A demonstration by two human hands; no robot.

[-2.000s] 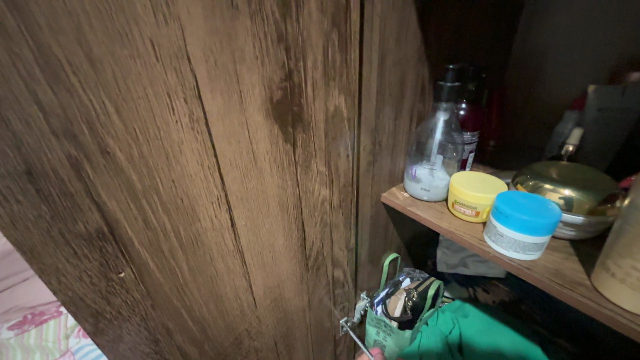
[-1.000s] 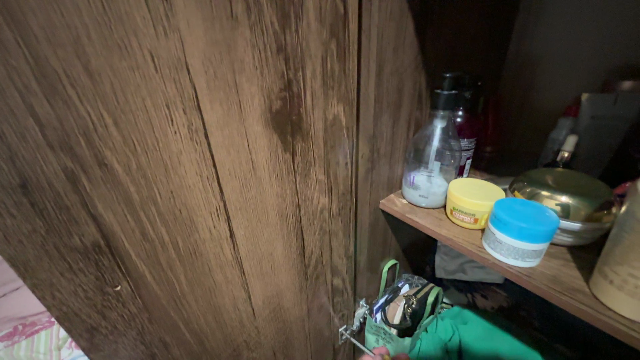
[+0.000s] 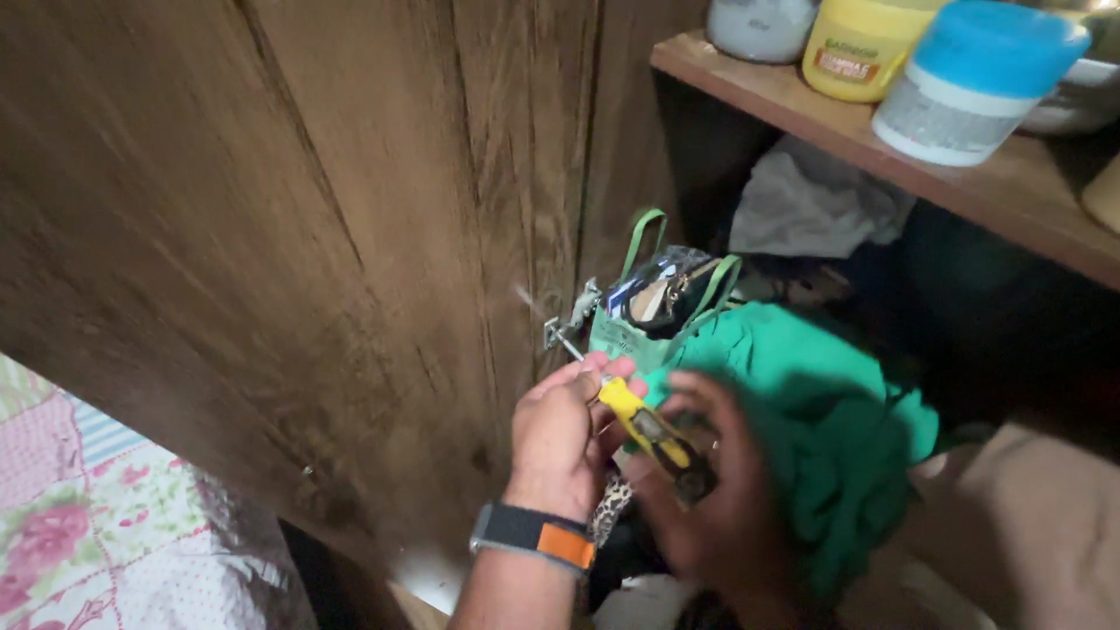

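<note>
A screwdriver with a yellow and black handle points up and left, its metal shaft reaching a metal cabinet hinge on the wooden door. My left hand, with a dark and orange strap on the wrist, has its fingers closed around the shaft near the handle. My right hand, blurred, is curved beside the handle's butt with fingers apart; whether it touches the handle is unclear. Just behind the hinge stands a green bag filled with small items.
Green cloth lies right of the bag, with grey cloth behind. Above, a wooden shelf holds a yellow jar, a blue-lidded jar and other containers. A patchwork floral cloth is at the lower left.
The view has tilted down. Both hands and the screwdriver handle now show, where earlier only fingertips and the shaft at the hinge were visible at the bottom edge.
</note>
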